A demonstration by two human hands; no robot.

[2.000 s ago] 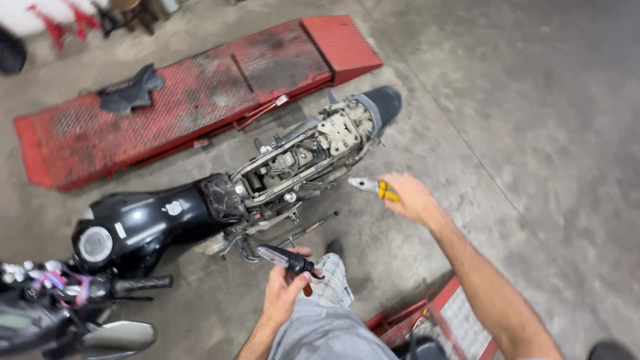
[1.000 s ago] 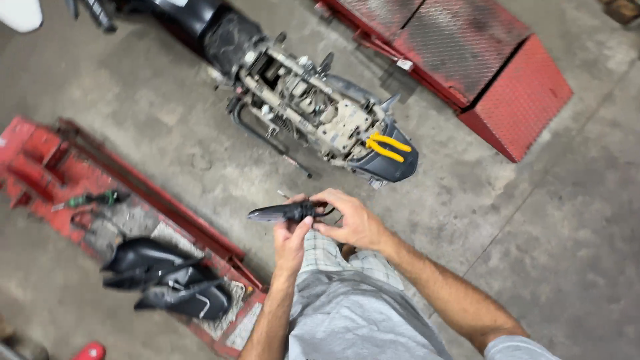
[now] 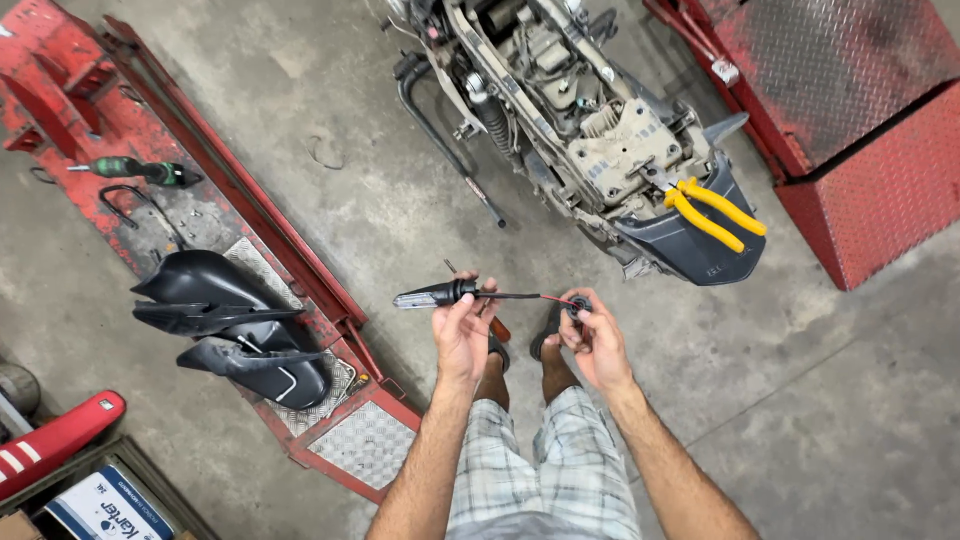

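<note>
My left hand (image 3: 463,330) grips a black turn signal lamp (image 3: 431,295) with a clear lens pointing left. A screwdriver with an orange handle (image 3: 499,328) shows beside that hand; its shaft tip rises above the fingers. From the lamp's base a black and red wire (image 3: 517,295) runs across to my right hand (image 3: 592,334), whose fingers pinch a round black rubber piece (image 3: 577,306) at the wire's end. Yellow-handled pliers (image 3: 712,214) lie on the tail of a partly stripped motorcycle (image 3: 600,142), above and to the right of my hands.
A red lift ramp (image 3: 255,217) at left carries black plastic motorcycle panels (image 3: 232,330), a green and black screwdriver (image 3: 135,169) and a bent black tube. Another red ramp (image 3: 885,187) stands at upper right. A red seat (image 3: 64,442) and a box (image 3: 109,506) are at lower left.
The pliers, in my right hand two seconds ago, now lie on the motorcycle's tail. My hands, close together a second ago, have moved apart with the wire stretched between them. The view has turned strongly.
</note>
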